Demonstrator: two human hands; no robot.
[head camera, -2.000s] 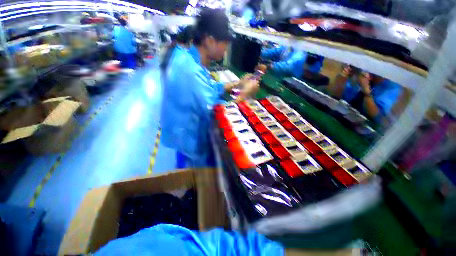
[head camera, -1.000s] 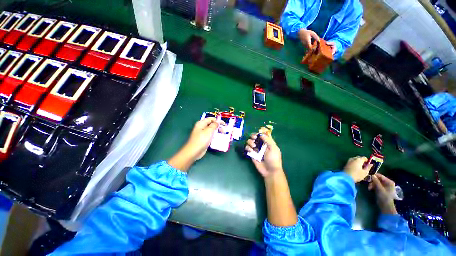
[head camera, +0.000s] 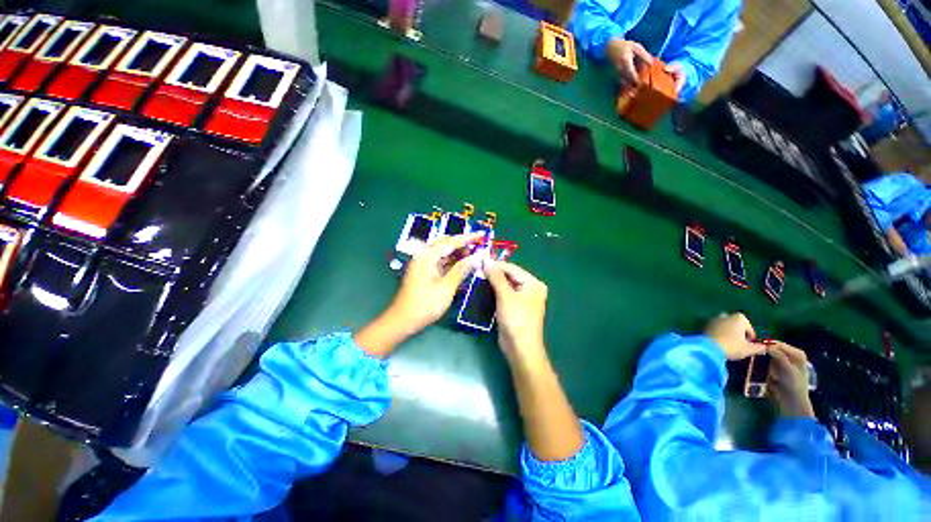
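A dark screen module with a white border (head camera: 477, 306) hangs below my fingertips over the green bench. My left hand (head camera: 429, 283) and my right hand (head camera: 519, 304) meet at its upper end and pinch it there; the fingers hide the exact grip. Just behind my hands several white-edged screen modules (head camera: 417, 230) lie in a row, with gold flex tabs at their far ends. A small red part (head camera: 504, 248) shows just beyond my right fingertips. A part-assembled red phone (head camera: 542, 190) lies face-up farther back.
A glossy black tray (head camera: 204, 199) with red housings (head camera: 240, 118) is at left, with translucent sheets (head camera: 296, 219) along its edge. At right a neighbour's hands (head camera: 786, 372) hold a phone, and more phones (head camera: 735, 264) lie beyond. Opposite, a person holds an orange-brown block (head camera: 646, 97).
My hands, apart a second ago with a piece in each, have come together. The left hand's white piece is no longer seen as it was. The neighbour's phone is lower.
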